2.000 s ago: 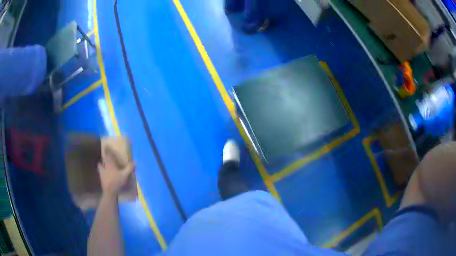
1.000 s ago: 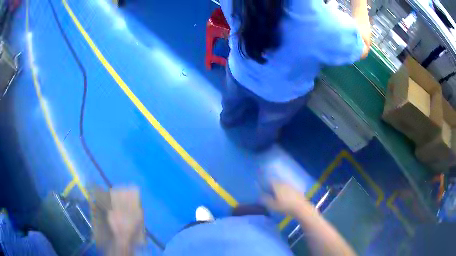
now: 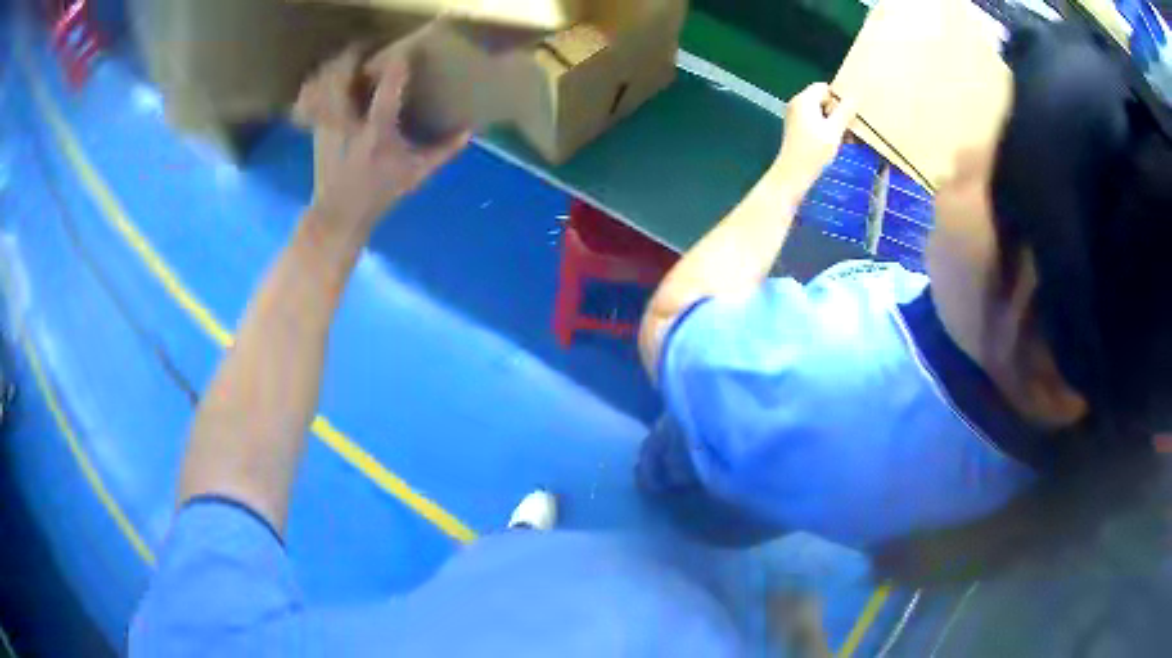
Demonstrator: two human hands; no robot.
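My left hand (image 3: 373, 142) is raised at the upper left, with fingers and thumb apart, in front of brown cartons. It overlaps them in the view; whether it touches them is unclear. A large brown carton (image 3: 231, 64) is blurred and cut off by the top edge. A smaller brown carton (image 3: 604, 84) with a dark mark stands right of the hand at the edge of a green-topped workbench (image 3: 668, 167). A blurred skin-toned patch at the bottom edge may be my right hand (image 3: 803, 627); its fingers cannot be made out.
A person in a light blue shirt (image 3: 810, 399) stands close at the right, one hand on a flat brown carton sheet (image 3: 925, 77). A red stool (image 3: 611, 276) is partly under the workbench. Yellow lines (image 3: 386, 482) and a dark cable run along the blue floor.
The view has swung to the cartons on the bench. My left hand has risen from the lower left, where it held a small brown carton, and its fingers are now spread. The other person appears closer.
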